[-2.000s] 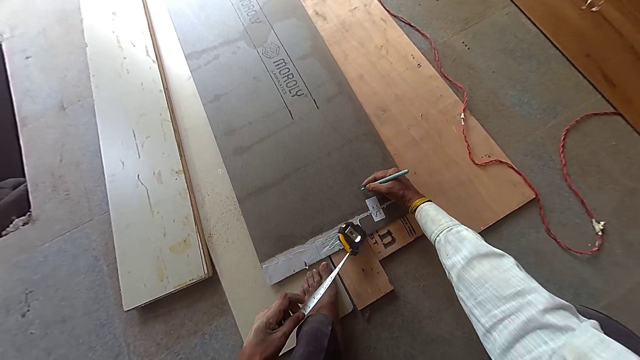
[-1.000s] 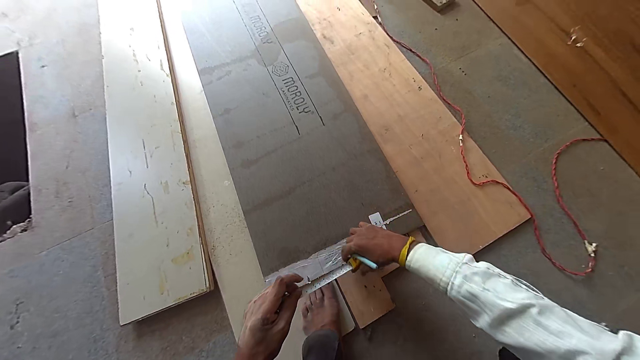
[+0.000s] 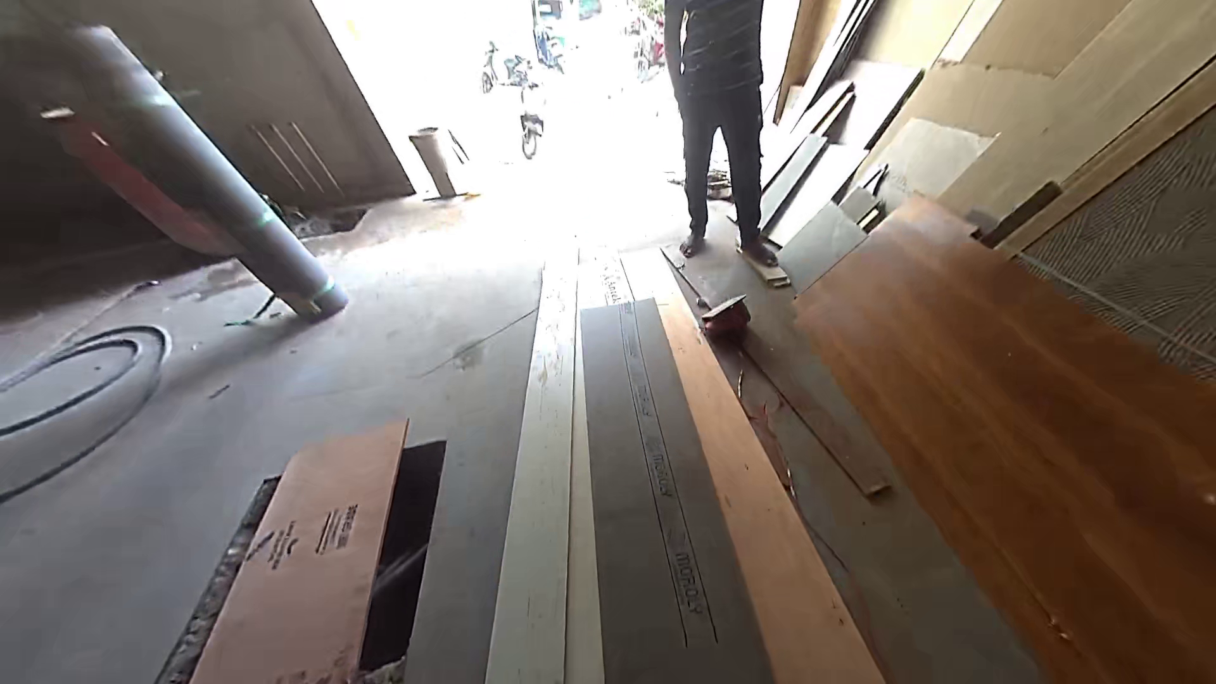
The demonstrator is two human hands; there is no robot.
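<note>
Neither of my hands shows in the head view now. A long grey laminate sheet bearing printed writing lies lengthwise in front of me, its lower end cut off by the frame. Under its right side runs a light brown plywood board. To its left lies a long whitish board with scuffed patches. The tape measure and the pen are out of view.
A person stands beyond the boards. At right lies a large brown wood sheet, with panels leaning on the wall behind it. A plywood piece partly covers a dark floor opening at left. A thick pillar and a coiled hose are farther left.
The view has swung up toward the bright doorway. Both hands, which were over the near end of the grey sheet with the tape measure, have gone out of view.
</note>
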